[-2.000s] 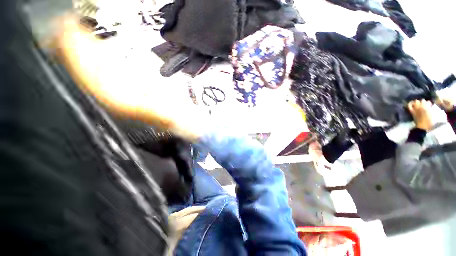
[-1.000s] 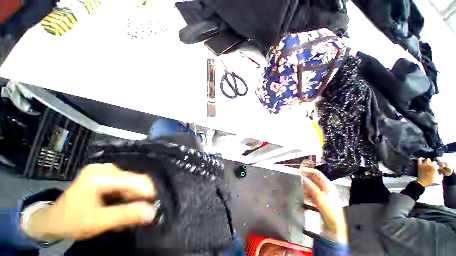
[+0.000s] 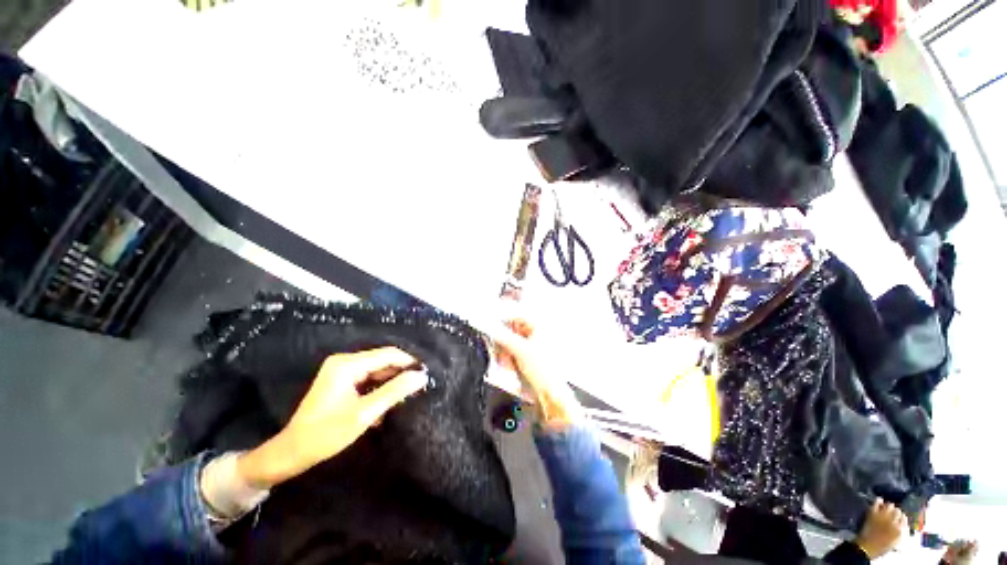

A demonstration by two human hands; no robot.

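Observation:
A black jacket [image 3: 442, 441] with a white-flecked trim along its upper edge lies across the lap against the table's front edge. My left hand [image 3: 348, 403] pinches the black cloth, with a small shiny spot at the fingertips; no needle or thread can be made out. My right hand [image 3: 536, 370] is beside the jacket's right edge at the table edge, slightly blurred; whether it holds anything is unclear.
Black-handled scissors [image 3: 566, 256] and a brown strip [image 3: 521, 243] lie on the white table. Beyond are a floral bag [image 3: 718, 270], piled black garments [image 3: 685, 88] and flecked cloth [image 3: 773, 386]. A black crate [image 3: 99, 254] stands left. Another person's hands show lower right.
The view has shifted, showing more of the piled garments. My right hand has come from out at the right to beside the jacket. My left hand stays at the cloth.

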